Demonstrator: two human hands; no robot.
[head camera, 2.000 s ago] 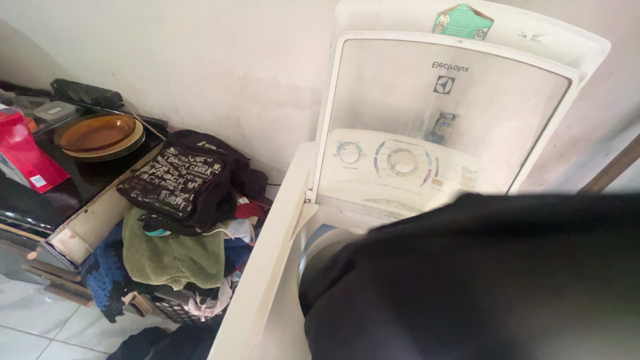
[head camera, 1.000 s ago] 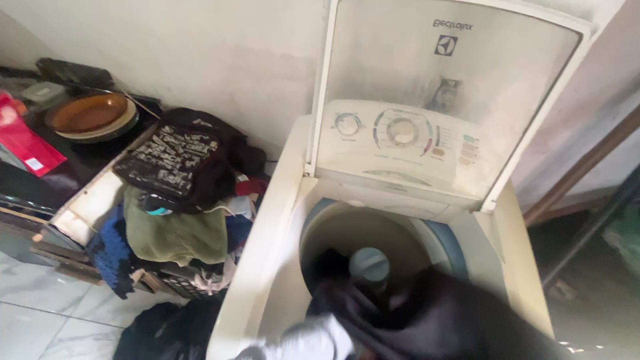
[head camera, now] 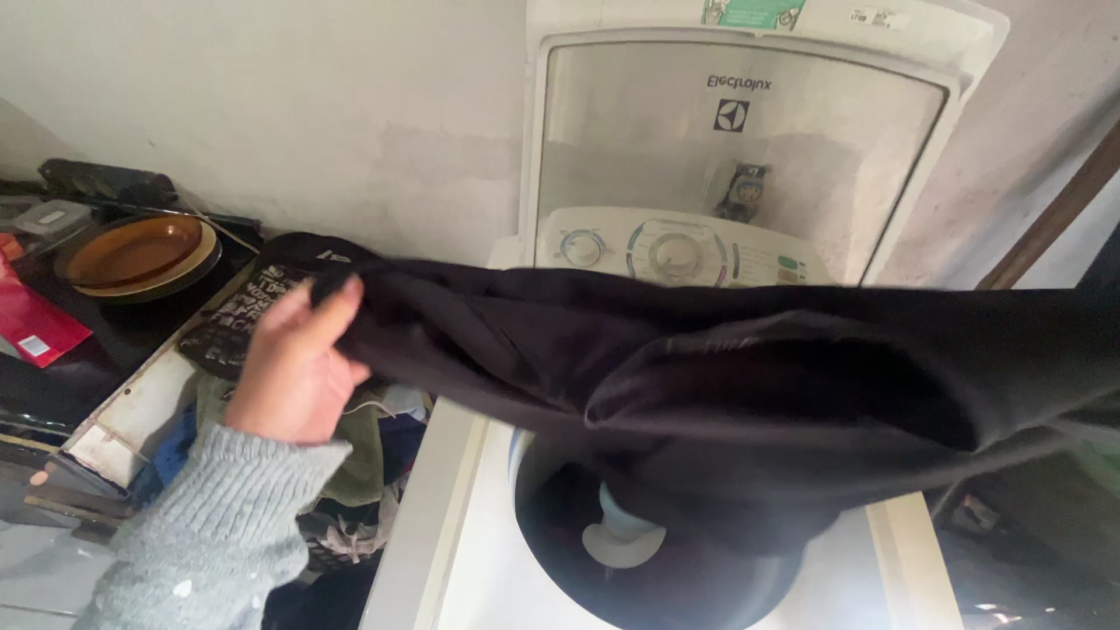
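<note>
My left hand, in a grey knitted sleeve, pinches one end of a black garment. The cloth is stretched across the view to the right edge, above the round opening of a white top-loading Electrolux washing machine. My right hand is out of the frame. Under the cloth the tub shows its pale agitator and dark shadow around it; its contents are hard to tell. The machine's lid stands raised against the wall, with the control panel's dials partly behind the cloth.
Left of the machine, a heap of clothes holds a black printed garment and an olive green cloth over a dark basket. A black counter at the far left bears a brown plate and a red package. A brown pole leans at right.
The black garment, lying partly in the tub one second ago, is now lifted and spread above it. My left hand has come into clear view at the left, holding its end.
</note>
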